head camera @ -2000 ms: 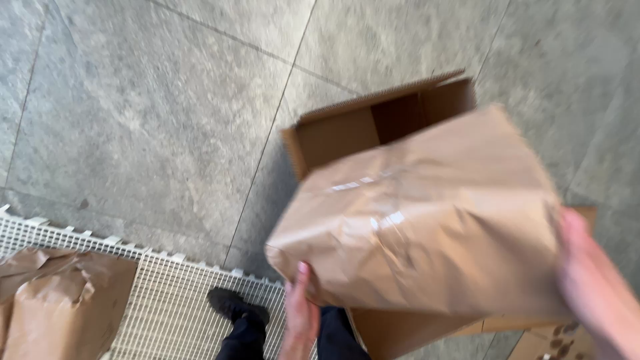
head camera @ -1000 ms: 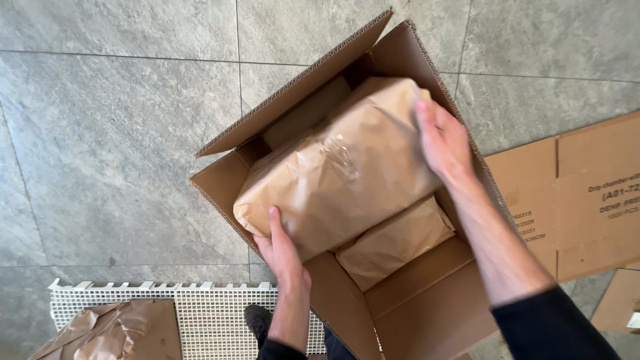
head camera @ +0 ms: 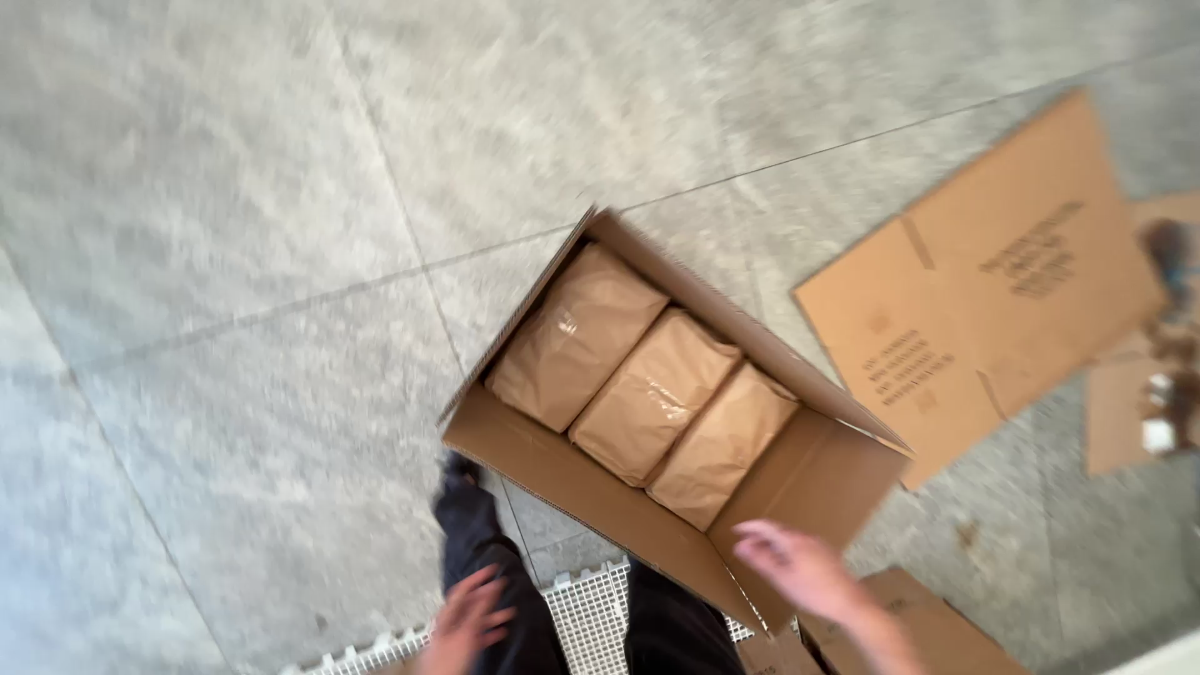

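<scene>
An open cardboard box (head camera: 816,478) stands on the floor with its flaps raised. Side by side inside it lie three parcels wrapped in brown paper: one at the upper left (head camera: 581,328), one in the middle (head camera: 656,398) and one at the lower right (head camera: 727,445). My left hand (head camera: 473,614) is empty, blurred, its fingers apart, in front of my dark trousers. Over the box's near right flap is my right hand (head camera: 792,562), also blurred and holding nothing; whether it touches the flap I cannot tell.
A flattened cardboard sheet (head camera: 994,281) bearing print lies on the tiled floor right of the box. Beyond it is more cardboard (head camera: 1111,422) with blurred small items. White plastic grating (head camera: 591,609) lies around my legs, and another cardboard piece (head camera: 919,619) is at the lower right.
Both hands have let go of the wrapped parcel and drawn back toward me. A second ago they held it inside the box; two seconds ago it was above the box. The view has shifted.
</scene>
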